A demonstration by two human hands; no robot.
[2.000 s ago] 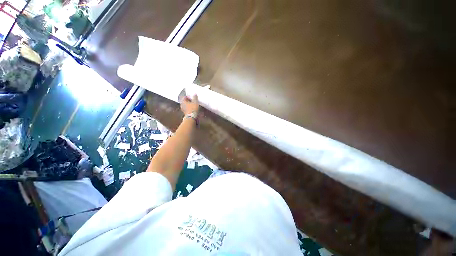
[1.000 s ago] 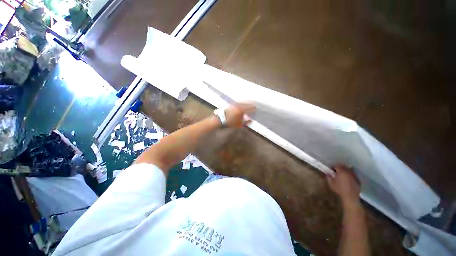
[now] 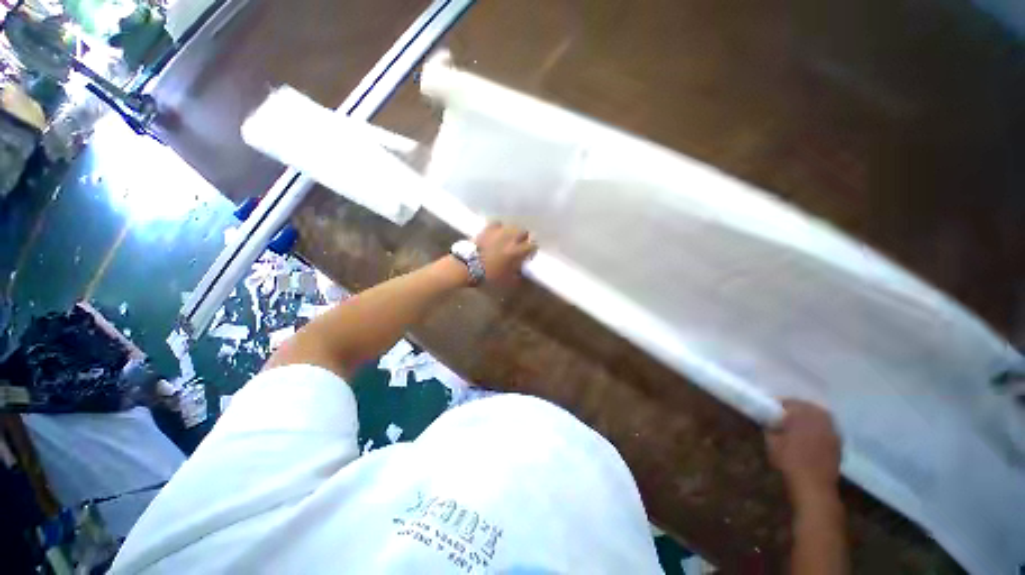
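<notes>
A long white sheet [image 3: 674, 247] lies partly spread over the brown cutting table [image 3: 719, 90], its near edge rolled into a narrow strip. My left hand [image 3: 502, 249], with a watch at the wrist, is closed on the rolled edge near the sheet's left part. My right hand [image 3: 806, 440] is closed on the same edge farther right. The sheet's right end runs out of the picture. A separate-looking white folded piece [image 3: 332, 152] lies beyond my left hand, across the cutter rail; whether it joins the sheet is unclear.
The white cutter rail [image 3: 365, 101] crosses the table, with blue end pieces [image 3: 282, 238] at the near edge. White paper scraps [image 3: 270, 294] litter the green floor [image 3: 152, 242]. Black plastic [image 3: 70, 357] and a pale sheet-covered item [image 3: 101, 449] stand at the lower left.
Both hands now grip the sheet's near edge; two seconds ago only my left hand clearly held it. The sheet has opened from a narrow strip into a wide band. The white piece by the rail is flatter.
</notes>
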